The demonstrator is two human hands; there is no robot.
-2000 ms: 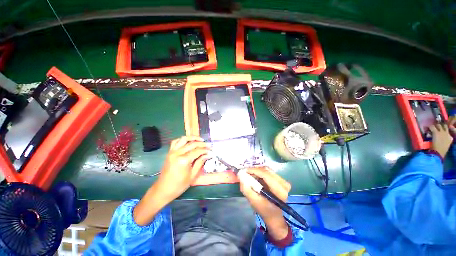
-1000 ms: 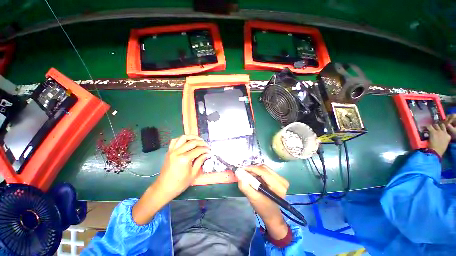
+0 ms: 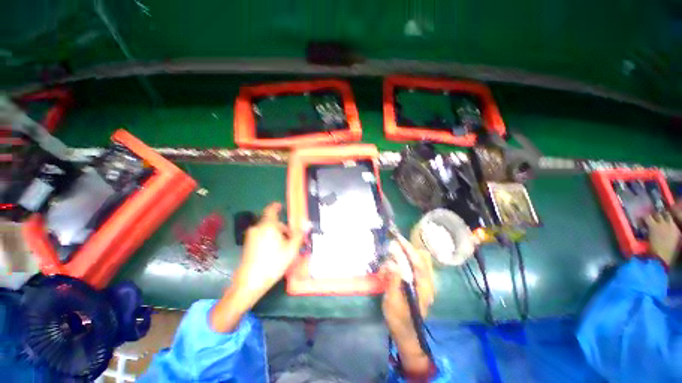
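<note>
An open tablet [image 3: 344,213] lies in an orange-red frame [image 3: 298,202] in front of me; its near half is washed out by glare. My left hand [image 3: 265,250] is at the frame's left edge, thumb and finger near the rim; blur hides whether it holds anything. My right hand [image 3: 410,288] is at the frame's near right corner and holds a white and black soldering iron [image 3: 408,273], its tip end pointing up along the tablet's right side. A loose pile of red-wired parts [image 3: 202,241] and a small black block [image 3: 244,227] lie to the left.
A whitish tub [image 3: 446,237], a small fan [image 3: 417,182] and an iron stand [image 3: 512,204] are right of the frame. Two framed tablets [image 3: 299,112] lie behind. Another framed tablet [image 3: 112,206] and a desk fan [image 3: 71,325] are left. Another person's hand [image 3: 662,238] works at far right.
The view has tilted and blurred. My left hand has drawn back from the board to the frame's left edge. My right hand has turned the iron more upright and moved it to the right side.
</note>
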